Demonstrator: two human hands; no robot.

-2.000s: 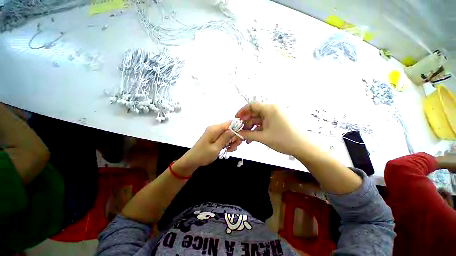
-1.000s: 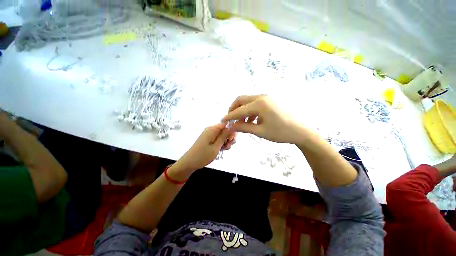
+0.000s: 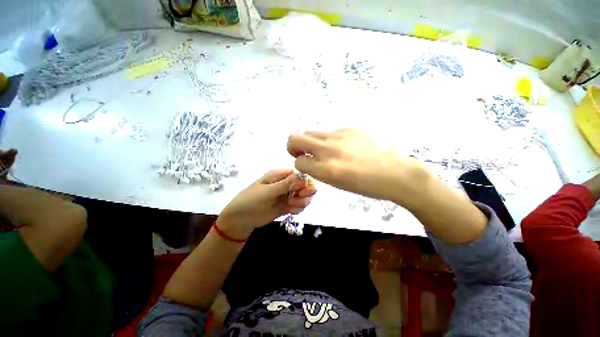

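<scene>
My left hand [image 3: 266,201] is closed around a small bundle of white cords over the table's front edge. The bundle's white end pieces [image 3: 291,226] hang below its fingers. My right hand [image 3: 339,161] is above and touching the left at the top of the bundle, its fingers bent together; what its fingertips pinch is hidden. A pile of bundled white leads [image 3: 197,146] lies left of my hands, its white knobs toward the front edge. Loose white end pieces [image 3: 375,208] lie on the table to the right of my hands.
A black smartphone [image 3: 485,196] lies at right, near a person's red sleeve [image 3: 559,214]. A person in green [image 3: 49,283] sits at left. A long cord hank [image 3: 79,69] and yellow paper [image 3: 150,67] lie at back left. Small grey-white parts [image 3: 506,112] lie at right, near a yellow basket [image 3: 590,118].
The view has shifted, bringing the printed bag at the back into sight. My right hand has moved over the top of the bundle, which stays in my left hand.
</scene>
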